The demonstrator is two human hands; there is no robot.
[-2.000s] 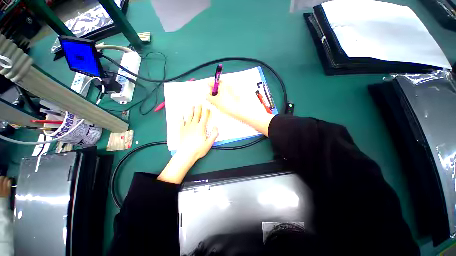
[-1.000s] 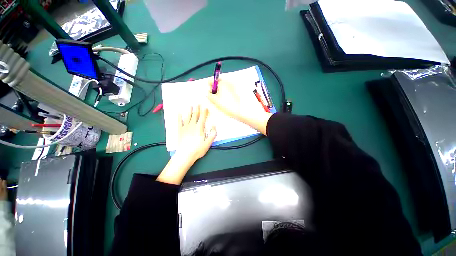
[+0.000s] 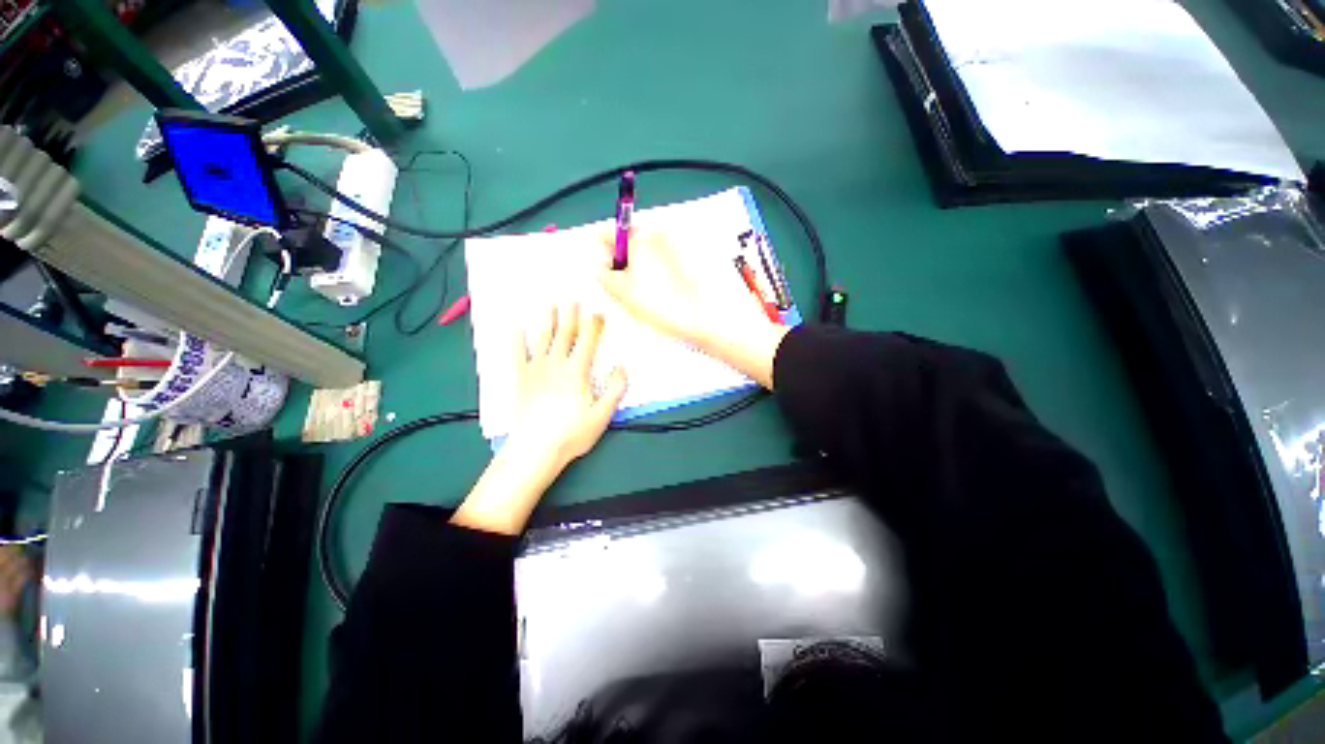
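A white record sheet lies on a blue-edged clipboard in the middle of the green bench. My right hand holds a purple-pink marker upright over the sheet; its tip is hidden by the overexposed paper and fingers. My left hand lies flat on the lower left of the sheet, fingers spread, holding nothing. A red pen lies by the clipboard's metal clip. A closed laptop in shiny film lies nearest me, with a small label at its lower part, partly covered by hair and my sleeves.
A black cable loops around the clipboard. At the left are a small blue display, a power strip, a slanted post and a filmed laptop. Laptops lie right; a white-sheeted stack lies behind. A blurred person's hand shows far left.
The whole view has shifted slightly, with the bench things a little further left. Both hands keep nearly the same places on the sheet. The other person's hand at the far left has moved slightly.
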